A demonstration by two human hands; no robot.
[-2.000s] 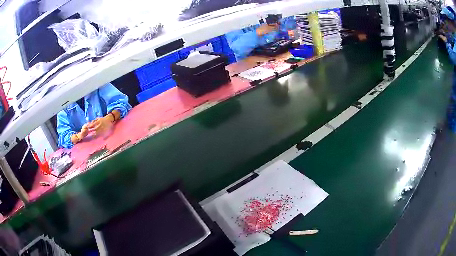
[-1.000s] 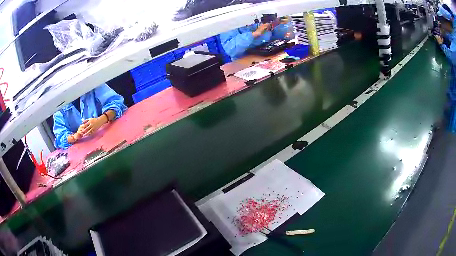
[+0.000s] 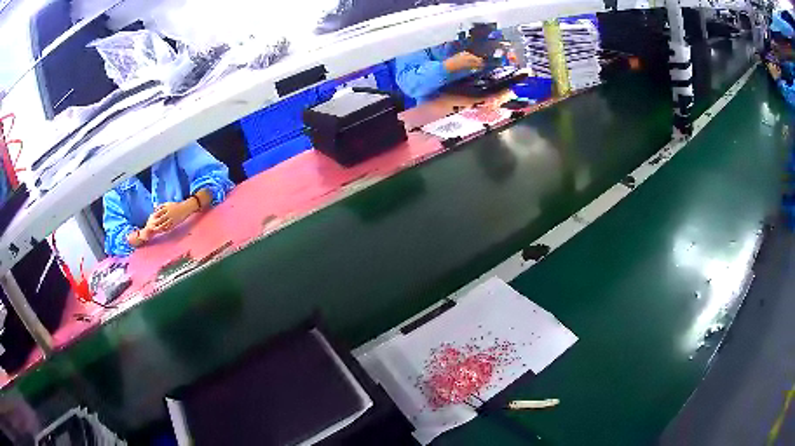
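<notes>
Neither of my hands is in the picture. A black tray with pale inner edges [image 3: 357,394] lies at the bottom centre-left, with a dark flat panel [image 3: 270,396] inside. Right of it, a white sheet [image 3: 540,327] bears a heap of tiny pink-red specks [image 3: 459,375]. A thin dark tool, perhaps tweezers [image 3: 499,404], lies at the lower edge of the sheet, its tip by the specks. A short cream stick [image 3: 533,404] lies beside it on the green surface.
Stacked sheets or covers [image 3: 77,430] are cut off at the lower left. A green conveyor [image 3: 349,235] runs behind. Across it is a pink-matted bench [image 3: 279,193] with stacked black trays [image 3: 356,131] and people in blue smocks. A white shelf [image 3: 218,97] crosses above.
The view shifts slightly, first one way and then back. The near things have not moved on the surface. Across the conveyor, a person's hands at the far bench have changed position.
</notes>
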